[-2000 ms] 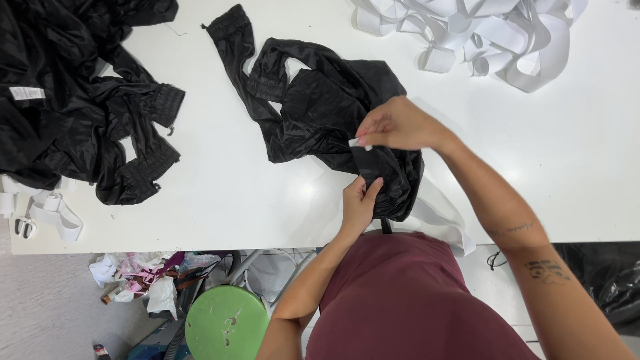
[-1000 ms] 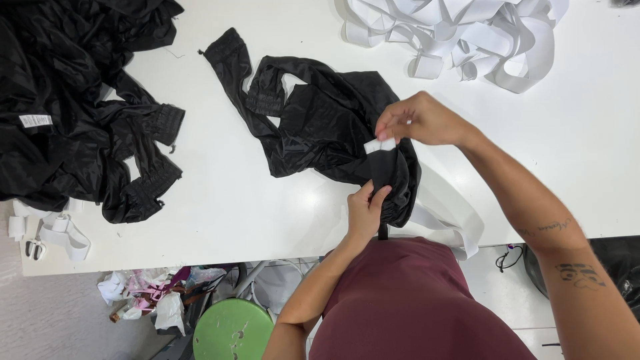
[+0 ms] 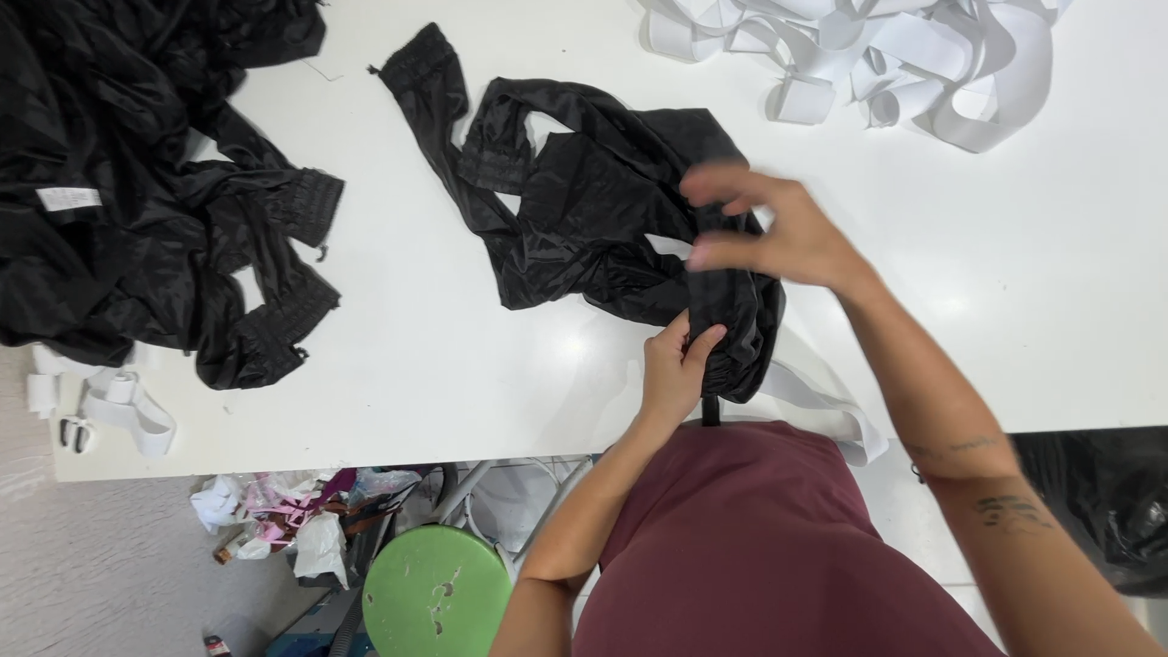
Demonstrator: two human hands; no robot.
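A black garment point(image 3: 602, 192) with gathered cuffs lies spread on the white table, its right end bunched near the front edge. My left hand point(image 3: 677, 370) grips the black fabric at that end between thumb and fingers. Just above it my right hand point(image 3: 776, 228) is blurred, its thumb and fingers apart over the garment; nothing shows between them. White elastic band point(image 3: 812, 392) hangs over the table edge beside the bunched end, partly hidden by the fabric.
Black garments point(image 3: 137, 182) are piled at the left, with a white strip point(image 3: 146, 415) and small snips point(image 3: 76, 434) below. Loops of white elastic point(image 3: 903, 55) lie at the upper right. A green stool point(image 3: 438, 593) and a heap of scraps point(image 3: 301, 516) are below the table edge.
My right hand held a small white piece at the garment a second ago; now its fingers are apart and that piece is not visible. My left hand still grips the fabric.
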